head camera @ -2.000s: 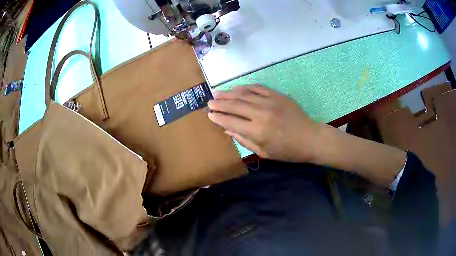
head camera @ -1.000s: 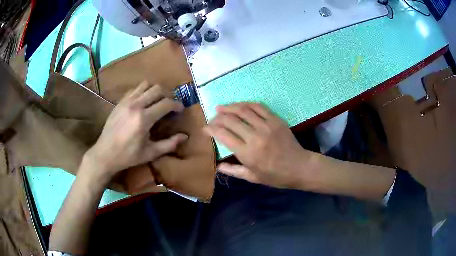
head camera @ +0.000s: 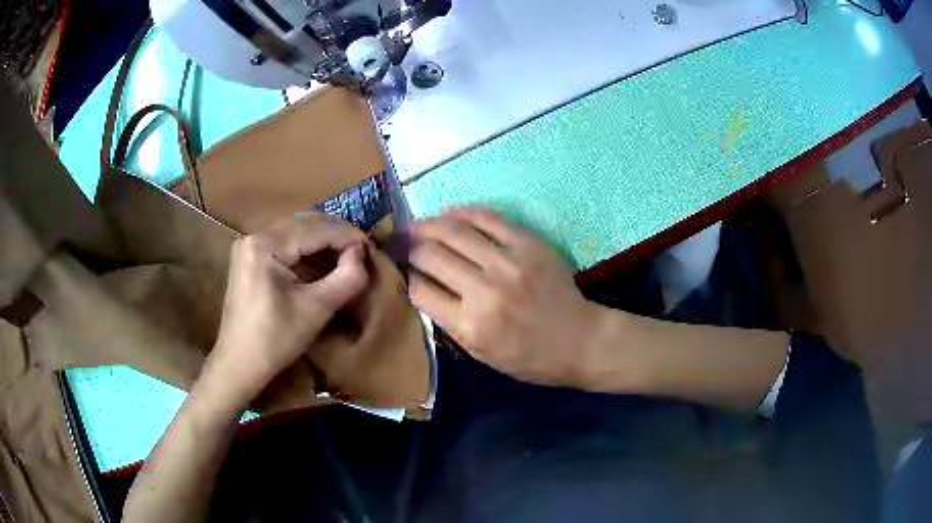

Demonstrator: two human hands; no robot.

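A brown bag panel (head camera: 291, 153) lies on the table, its upper corner under the needle area of the white sewing machine (head camera: 363, 56). A dark label with pale print (head camera: 353, 201) lies on the panel near its right edge. My left hand (head camera: 291, 291) pinches the panel's material between thumb and fingers just below the label, and the panel is bunched there. My right hand (head camera: 501, 291) is at the panel's right edge, its fingertips blurred; whether they grip the edge is not clear.
Thin brown strap handles (head camera: 153, 110) stand behind the panel at left. More brown bag material (head camera: 112, 296) is heaped at left. The pale green table (head camera: 634, 153) has a red edge. Brown card-like pieces with a notch (head camera: 848, 255) are at lower right.
My left hand has come in from out of view and now pinches the panel. The lower panel has shifted and bunched. My right hand stays by the edge, slightly lower.
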